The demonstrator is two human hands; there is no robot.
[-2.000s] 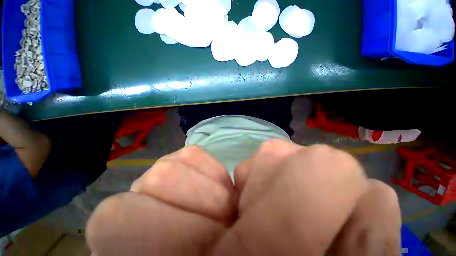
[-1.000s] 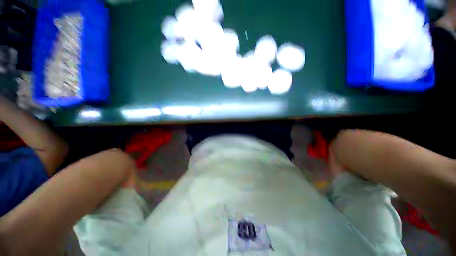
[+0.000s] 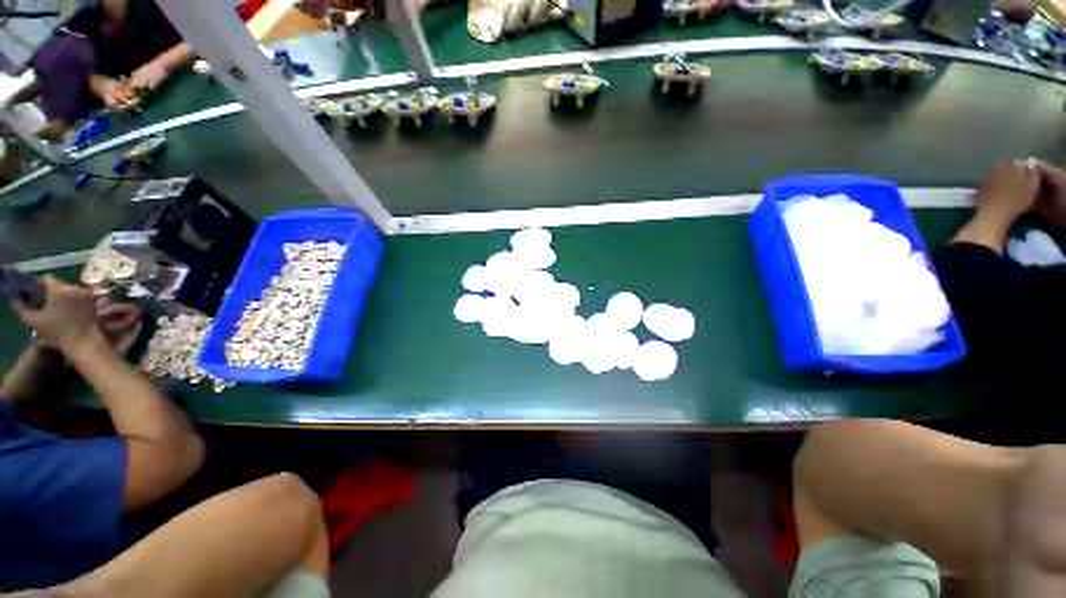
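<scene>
White round pads (image 3: 514, 294) lie flat in a loose, overlapping cluster on the green bench top (image 3: 409, 350) in front of me. A blue bin (image 3: 807, 298) on the right is heaped with white pads. A blue bin (image 3: 354, 292) on the left holds many small beige-grey pieces (image 3: 286, 306). My bent arms show at the lower left and lower right edges. Both my hands are out of the picture.
Small beige-grey pieces (image 3: 175, 347) lie beside the left bin, near a black box (image 3: 193, 240). A neighbour's arm (image 3: 129, 397) is at left, another person's hand (image 3: 1008, 193) at right. Part-built units (image 3: 573, 84) stand beyond the conveyor (image 3: 585, 152). A pale metal post (image 3: 275, 111) slants at upper left.
My hands, close to the camera two seconds ago, have left the picture. The view has tilted up, showing the conveyor and far line. The pads and bins look unmoved on the bench.
</scene>
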